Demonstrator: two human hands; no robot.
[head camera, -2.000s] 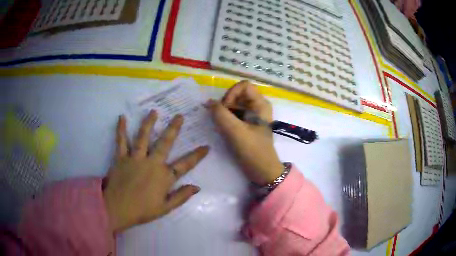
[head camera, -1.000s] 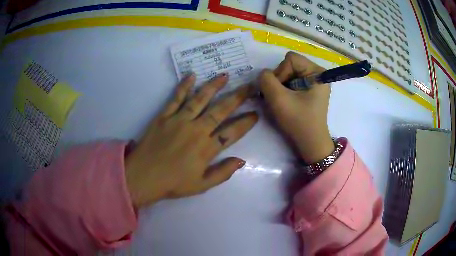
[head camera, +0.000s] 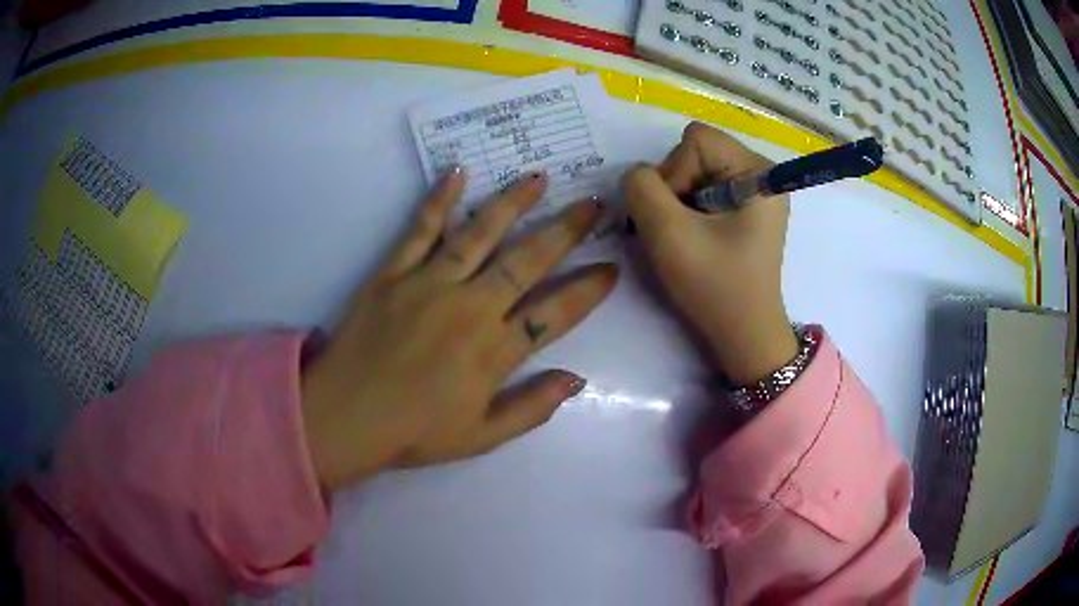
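Note:
A white product label slip (head camera: 517, 128) with a printed table and handwriting lies on the bench, its lower part under my left fingers. My left hand (head camera: 456, 326) lies flat with spread fingers, pressing on the slip and holding nothing. My right hand (head camera: 716, 243) grips a pen (head camera: 787, 178) with a black cap end and clear barrel, slanted up to the right. The pen's tip is near the slip's lower right, mostly hidden by my fingers.
A yellow sticker sheet (head camera: 112, 231) with white printed labels lies at the left. A tray stack (head camera: 1006, 438) with cardboard on top stands at the right. A blister tray (head camera: 816, 65) lies beyond the yellow tape (head camera: 355, 50). More trays show at the far right edge.
The view has shifted, so the slip and hands sit further right than two seconds ago. Over the last second both hands have barely moved; the pen stays in my right hand.

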